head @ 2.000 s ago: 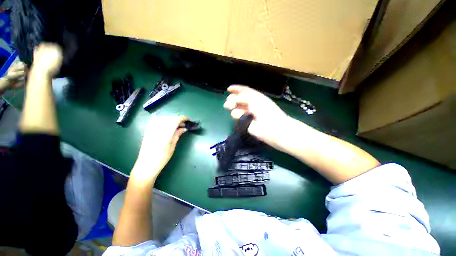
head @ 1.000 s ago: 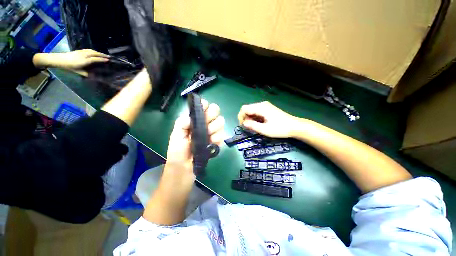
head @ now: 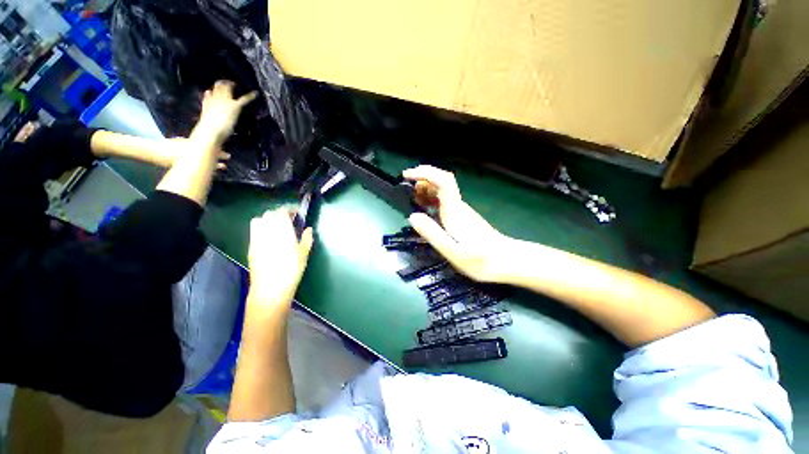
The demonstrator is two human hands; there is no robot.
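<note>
My right hand (head: pixel 452 222) holds a long black plastic housing bar (head: pixel 371 180) by its lower right end, tilted above the green bench top. My left hand (head: pixel 277 253) grips a narrow black strip (head: pixel 308 197) between thumb and fingers; the fingers partly hide it. Several black housing pieces (head: pixel 464 326) lie in an overlapping row on the bench, below my right hand, the nearest a plain black bar (head: pixel 455 352). Another part with a light edge (head: pixel 334 182) lies behind the held pieces, partly hidden.
A large tan carton (head: pixel 506 71) stands along the bench's back. A beaded strap (head: pixel 585 197) lies at its foot. A second carton (head: pixel 754 204) is at right. At left, a person in black (head: pixel 98 284) reaches into a shiny black plastic bag (head: pixel 164 75).
My right hand has risen from the row and now holds a long bar. My left hand has moved left and holds a narrow strip. The other person's hands are now at the bag's opening.
</note>
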